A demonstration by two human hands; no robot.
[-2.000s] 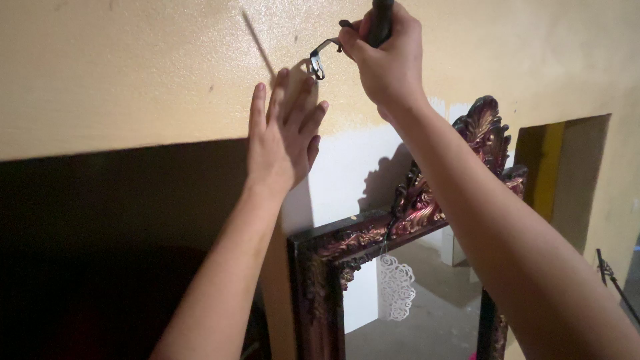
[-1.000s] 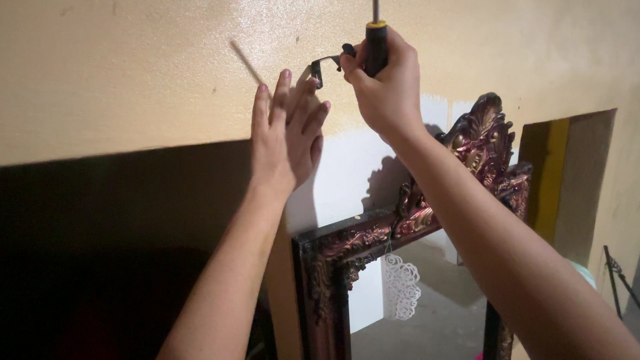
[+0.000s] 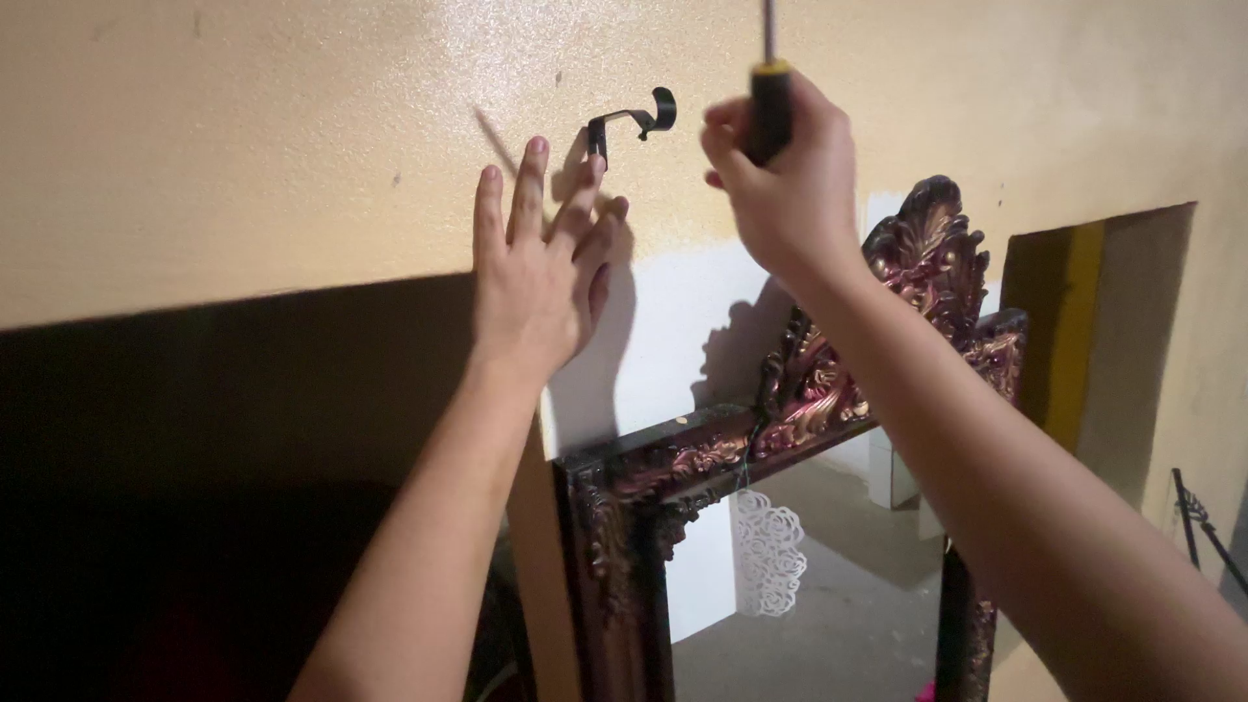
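Note:
A black metal curtain rod bracket (image 3: 624,119) stands out from the cream wall, its curved cradle to the right. My left hand (image 3: 546,244) lies against the wall below it, fingers spread, with one fingertip at the lower end of the bracket's base. My right hand (image 3: 795,171) is to the right of the bracket and apart from it, closed around the black and yellow handle of a screwdriver (image 3: 770,112). The shaft points up and its tip is out of view.
Below the hands stands a mirror with an ornate dark red and gold frame (image 3: 682,453); a white lacy cutout (image 3: 770,554) shows at its glass. A dark opening (image 3: 234,409) lies at lower left, a recess (image 3: 1097,341) at right. A thin black metal item (image 3: 1194,522) is at the right edge.
My right hand has moved right, away from the bracket it was touching, still with the screwdriver. The bracket's cradle now shows uncovered. My left hand has stayed at the bracket's base.

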